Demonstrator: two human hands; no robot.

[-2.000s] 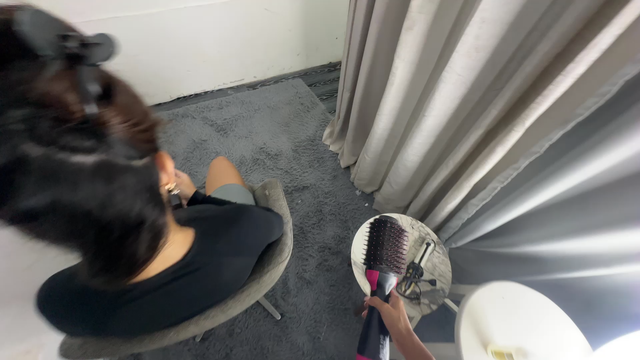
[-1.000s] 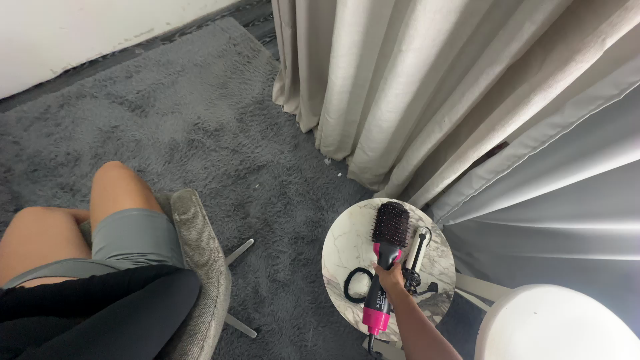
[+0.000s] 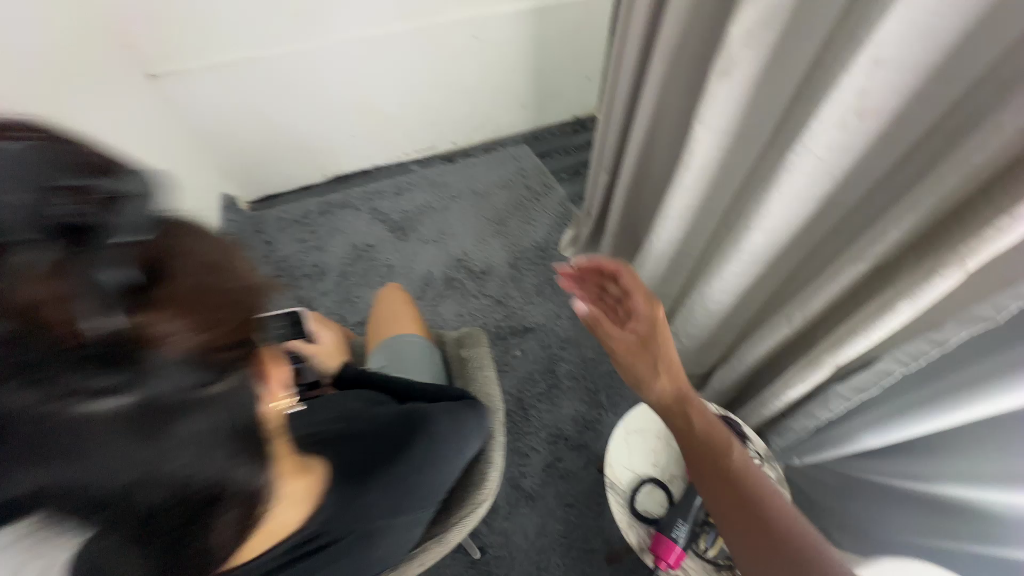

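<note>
My right hand (image 3: 624,320) is raised over the carpet beside the curtain, fingers apart and slightly curled, holding nothing. Under my forearm, a black and pink hot-air brush (image 3: 676,532) lies on the round marble-look table (image 3: 628,448), its bristle end mostly hidden by my arm. A black ring-shaped band (image 3: 652,501) lies next to it. At the left, blurred by motion, is a seated person's dark hair (image 3: 136,384), pinned up with dark clips (image 3: 88,208). My left hand is out of view.
The person sits in a grey upholstered chair (image 3: 488,424) and holds a phone (image 3: 282,326). Long grey curtains (image 3: 760,200) hang on the right. Grey carpet (image 3: 456,232) runs to a white wall (image 3: 384,88). A white rounded surface (image 3: 900,566) shows at the bottom right.
My right hand has let go of the hot-air brush, which it held in both earlier frames, and has moved up off the table. The view has swung back left to the person's head.
</note>
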